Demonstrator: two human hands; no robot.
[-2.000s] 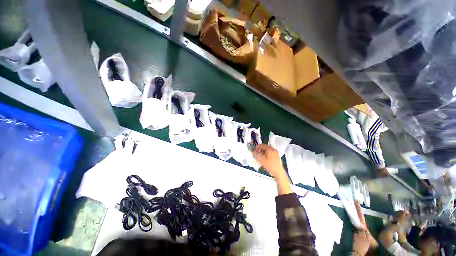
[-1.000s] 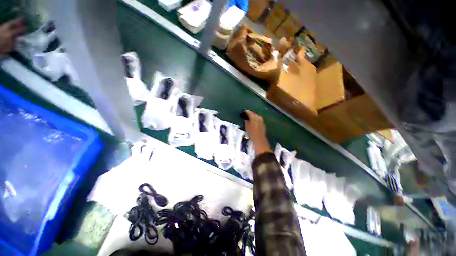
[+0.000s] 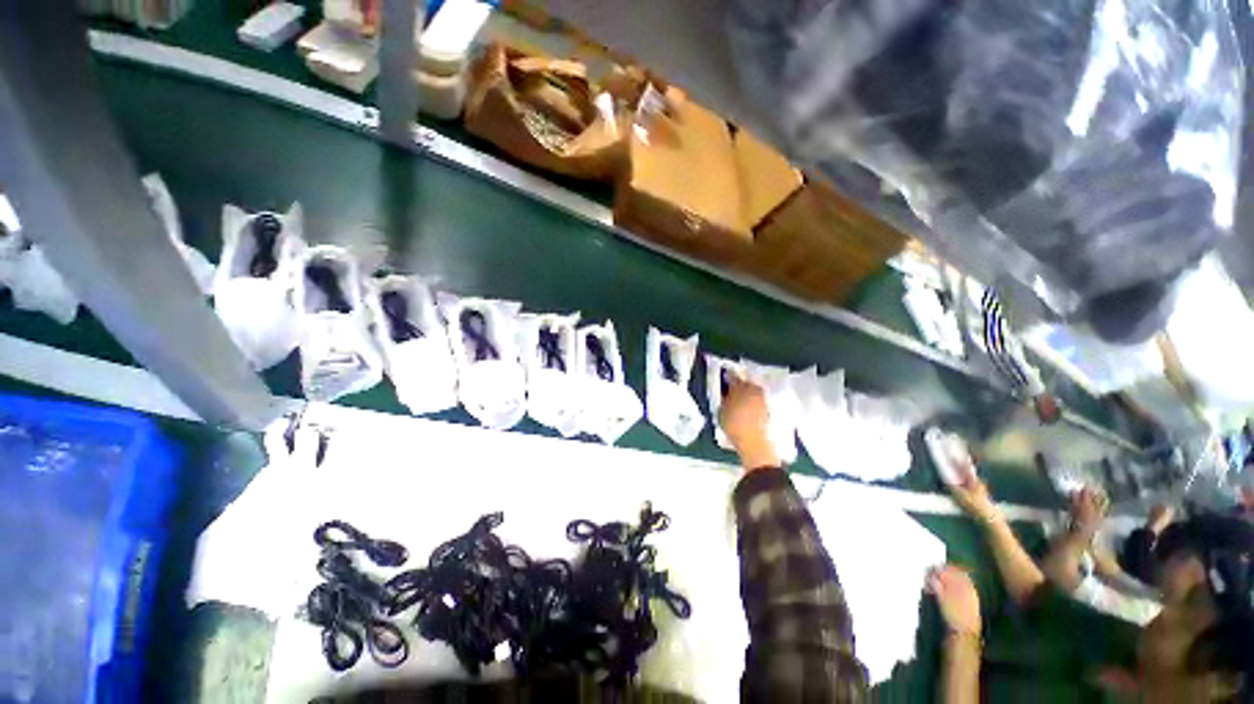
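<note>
My right hand (image 3: 744, 410) reaches over the green belt, its fingertips on a dark coiled cable (image 3: 728, 376) at the top of a white-wrapped unit. The grip is small and partly blurred. To its left, a row of white-wrapped units (image 3: 484, 369) shows black coiled cables on top. To its right, more white sleeves (image 3: 866, 437) overlap, with no dark item visible on them. A tangled pile of black cables (image 3: 516, 598) lies on the white work sheet (image 3: 523, 475) nearest me. My left hand is not in view.
A blue tote (image 3: 76, 536) stands at the left. A grey frame post (image 3: 151, 261) crosses the left side. Cardboard boxes (image 3: 684, 179) stand across the belt (image 3: 461, 220). Plastic-wrapped goods (image 3: 990, 151) hang at the upper right. Other people's hands (image 3: 959, 601) and arms show at the right.
My right hand has moved from above the middle of the belt down to a unit farther along the row. A cable now shows on the unit just left of it. The view has shifted.
</note>
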